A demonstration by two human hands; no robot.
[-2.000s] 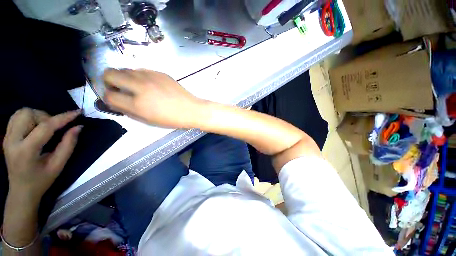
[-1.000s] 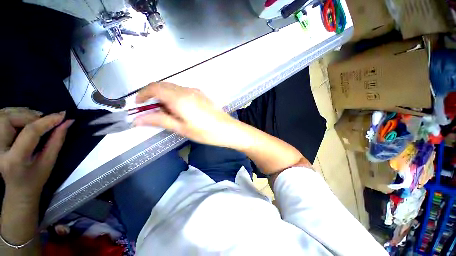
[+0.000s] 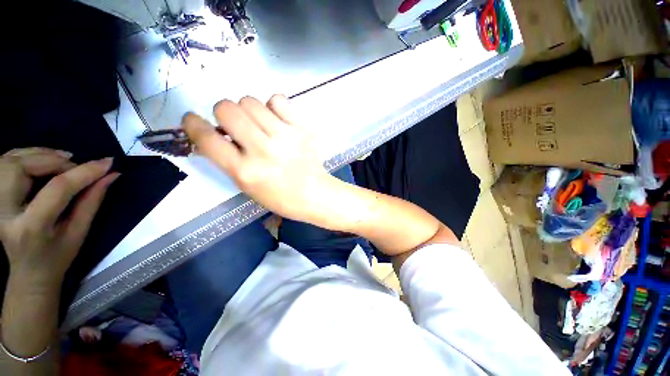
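The black fabric piece (image 3: 139,194) lies over the left of the white table. My left hand (image 3: 55,198) is on it at the left, thumb and fingertips pinched together at the cloth. My right hand (image 3: 257,147) is closed around the thread snips (image 3: 165,137), whose dark, slim blades point left, just above the fabric's edge; the handle is mostly hidden by my fingers. A dark oval piece at the bed edge lies behind the snips, partly covered. The sewing machine's presser foot area (image 3: 184,44) is at the top left, with a fine thread trailing below it.
The ruler strip (image 3: 213,228) runs along the table's front edge. A red and green cord coil (image 3: 494,28) and a bright green item (image 3: 449,32) lie at the table's far right. Black cloth (image 3: 433,176) hangs beyond the table edge. Cardboard boxes (image 3: 562,117) and bagged coloured scraps stand at the right.
My right hand picked up the red-handled snips from the machine bed, brought them to the fabric's edge, then moved slightly up. My left hand shifted slightly left and stays at the cloth.
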